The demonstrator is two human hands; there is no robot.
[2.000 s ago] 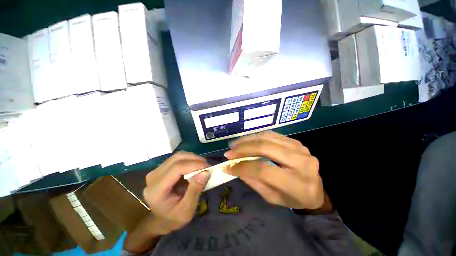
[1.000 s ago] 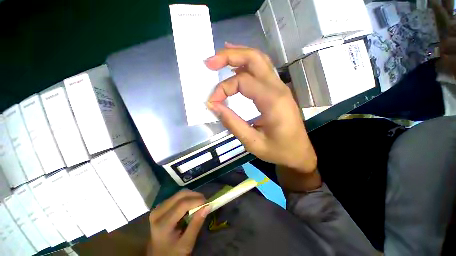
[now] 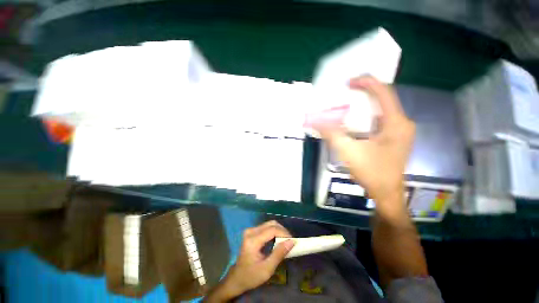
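My right hand (image 3: 384,139) grips a white product box (image 3: 360,68) with a pinkish patch at its lower end. The box is blurred and held above the left part of the counting scale (image 3: 434,133), beside the box rows. My left hand (image 3: 260,254) holds a thin pale-yellow pad of sticker sheets (image 3: 316,244) low in front of my chest. The scale's front panel is partly hidden by my right wrist. No single sticker can be made out.
Rows of white boxes (image 3: 183,154) stand left of the scale on the green bench (image 3: 260,35). More boxes (image 3: 523,160) are stacked right of it. An orange object (image 3: 58,130) is at the rows' left end. Open brown cartons (image 3: 159,251) holding white boxes stand on the blue floor.
My right hand has closed on the box that lay on the scale and lifted it leftward. My left hand still holds the pad. The view has swung left.
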